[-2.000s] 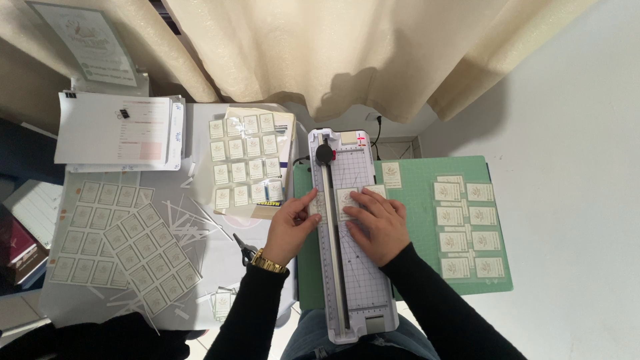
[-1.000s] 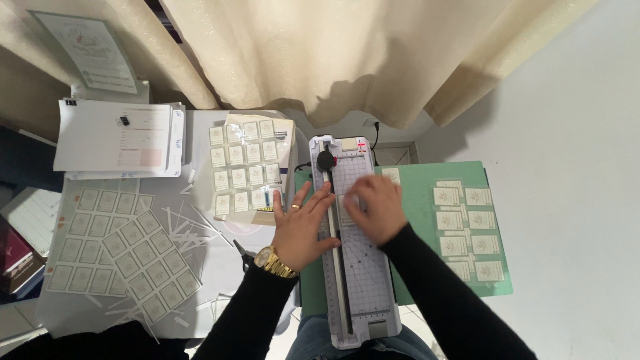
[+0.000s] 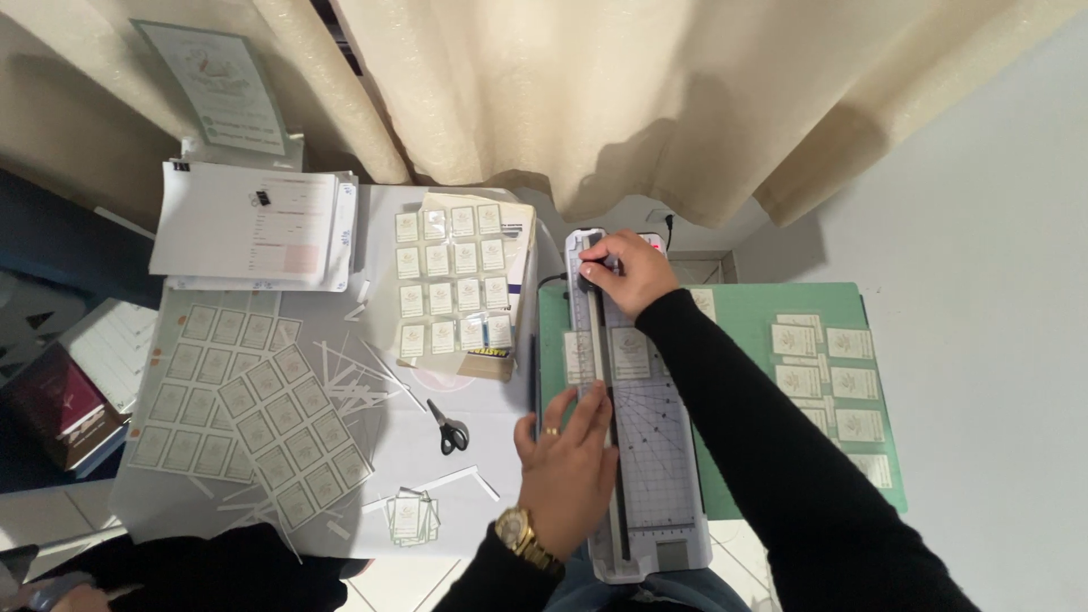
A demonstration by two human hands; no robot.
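Note:
A white paper trimmer point(image 3: 659, 459) with a cutting rail lies on a green cutting mat point(image 3: 739, 408). My right hand point(image 3: 633, 272) grips the black cutter slide near the rail's far end. With fingers spread, my left hand point(image 3: 568, 467) presses on the rail, below a laminated card strip point(image 3: 631, 353) that passes under it and shows on both sides. Cut cards point(image 3: 795, 340) are laid out on the right of the mat. A laminated sheet of cards point(image 3: 450, 280) lies on an envelope to the left. Uncut sheets point(image 3: 297, 433) overlap at the far left.
Black-handled scissors point(image 3: 452, 435), paper offcuts point(image 3: 348, 387) and a small card stack point(image 3: 410, 517) lie on the grey table point(image 3: 476, 404). Behind are a paper pile point(image 3: 221, 221) and a curtain point(image 3: 510, 93). A person's dark sleeve point(image 3: 212, 578) shows at the lower left.
My right hand has moved from the card strip up to the cutter slide. My left hand has moved down along the rail since one second ago.

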